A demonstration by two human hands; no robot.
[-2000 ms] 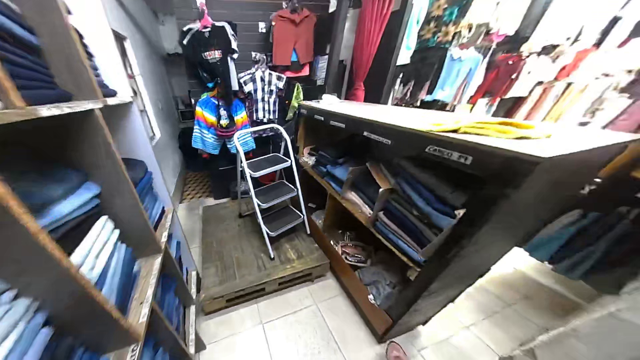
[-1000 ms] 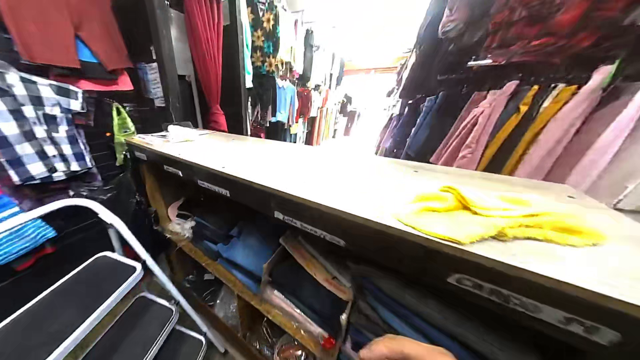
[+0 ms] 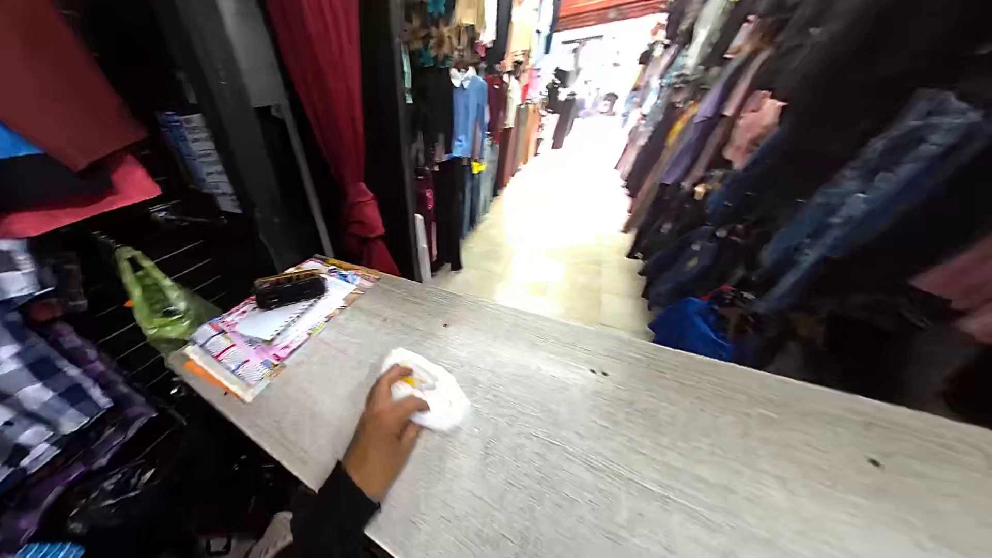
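My left hand [image 3: 387, 434], in a black sleeve, reaches from the lower edge over the wood-grain counter top [image 3: 589, 465]. Its thumb and fingers close on a crumpled white item [image 3: 438, 399] with a yellow patch, which looks like a thin plastic bag or a cloth; which of the two I cannot tell. The item rests on the counter. Left of it lie printed papers [image 3: 232, 353] and a spiral notebook [image 3: 291, 318] with a dark, oblong object [image 3: 290, 290] on top. My right hand is out of view.
A green plastic bag [image 3: 159, 298] hangs left of the counter, near a checked shirt [image 3: 46, 387]. A red curtain [image 3: 333, 132] hangs behind the papers. Beyond the counter, a tiled aisle [image 3: 542, 240] runs between clothes racks. Jeans [image 3: 876, 186] and a blue bag-like item [image 3: 694, 325] are at right.
The view has come closer to the counter's left end. A hand low at the shelves one second ago has given way to my left hand gripping the white item. The yellow cloth has left view.
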